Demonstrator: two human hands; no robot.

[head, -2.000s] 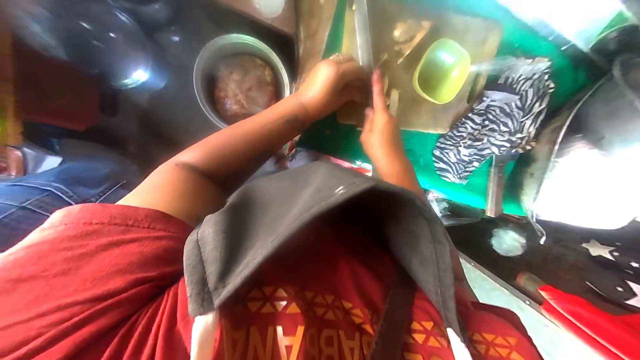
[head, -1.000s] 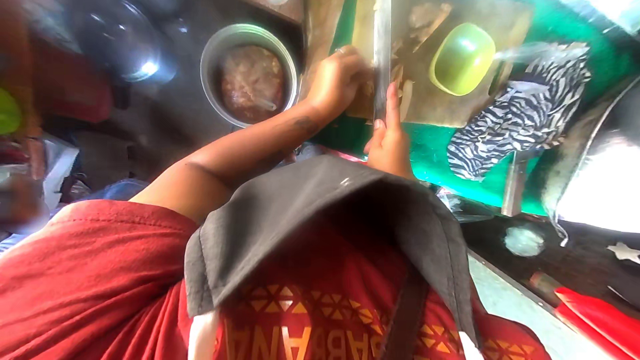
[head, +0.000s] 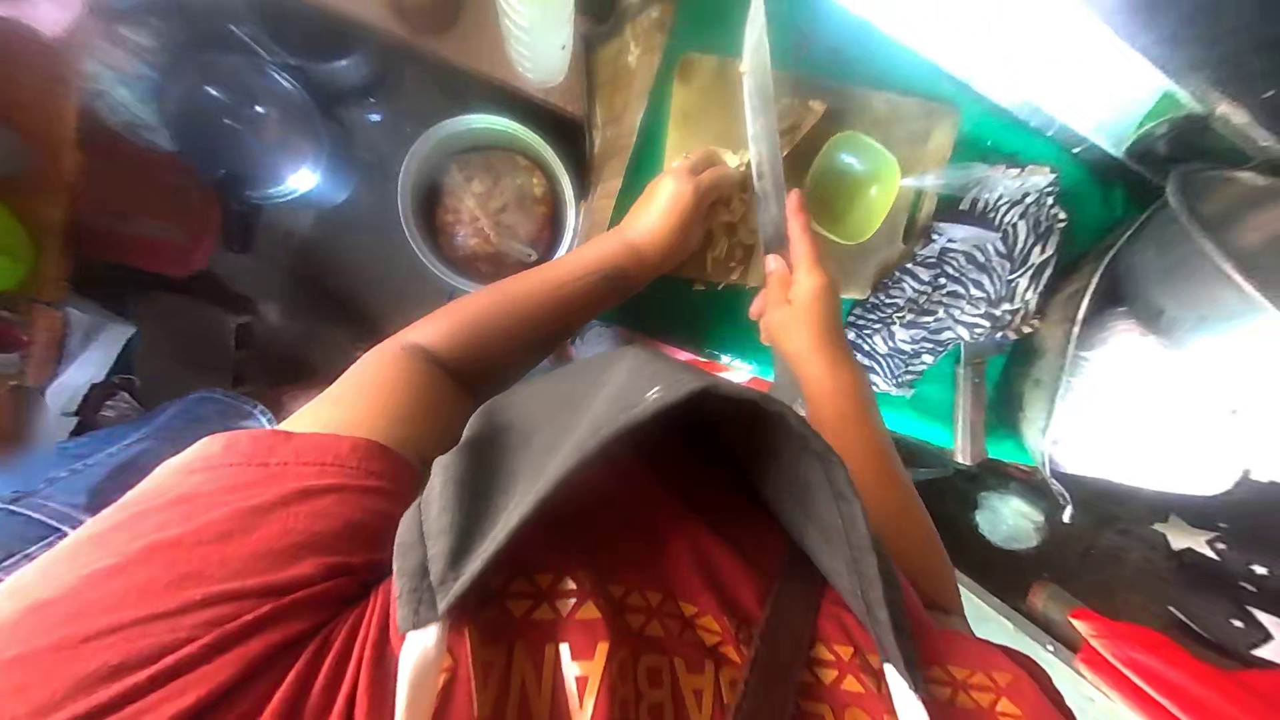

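My right hand [head: 800,300] grips the handle end of a long-bladed knife [head: 763,140], its index finger laid along the blade, which points away from me. Beside the blade on the left, my left hand [head: 685,210] rests with bent fingers on pale chopped food pieces [head: 733,235]; whether it pinches one is hidden. Both are over a wooden cutting board [head: 890,120] on a green surface. A yellow-green plastic bowl [head: 853,187] sits on the board to the right of the knife.
A metal pot [head: 410,200] of brownish food with a utensil in it stands left of the board. To the right are a zebra-patterned cloth [head: 955,280], a flat metal blade or handle [head: 970,405] and a large shiny metal vessel [head: 1110,290]. A glass lid [head: 250,125] lies at upper left.
My left hand has shifted relative to the board and now lies over the chopped pieces beside the blade. The knife stays in my right hand. The bowl remains on the board.
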